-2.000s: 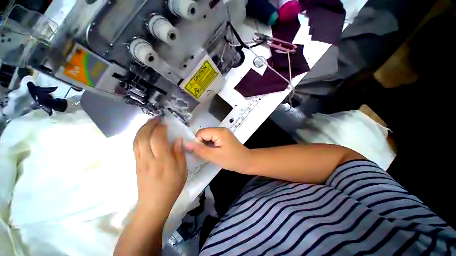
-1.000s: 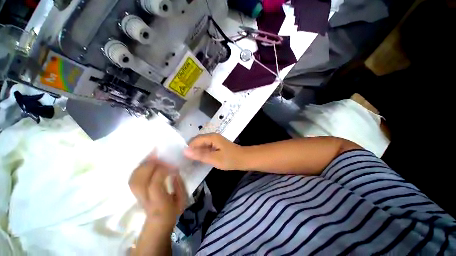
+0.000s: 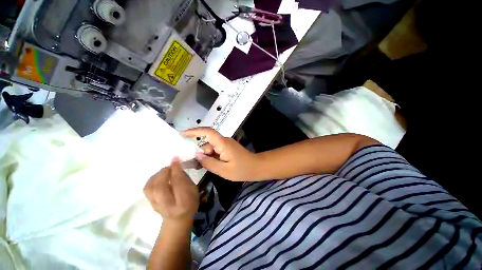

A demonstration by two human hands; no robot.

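Note:
White cloth (image 3: 79, 179) spreads over the table left of and under my hands, its upper edge at the needle area (image 3: 124, 100) of the overlock machine (image 3: 142, 47). My left hand (image 3: 173, 191) pinches the cloth's edge between thumb and fingers, near its right corner. My right hand (image 3: 224, 155) is just right of it, thumb and fingers at the same corner; the index finger reaches along the edge. The fingertips of both hands are close together. The cloth between the machine and my hands lies fairly flat and is overexposed.
Maroon scraps (image 3: 253, 58) and a pinkish metal tool (image 3: 259, 16) lie right of the machine on the white table (image 3: 240, 103). Grey fabric (image 3: 322, 45) is at the right edge. A white cloth pile (image 3: 359, 113) is beyond my right arm. A black clip-like object (image 3: 24, 105) is at left.
The view has shifted, so the machine sits further up and left. My left hand has drawn back from the needle area along the cloth to the corner near my right hand.

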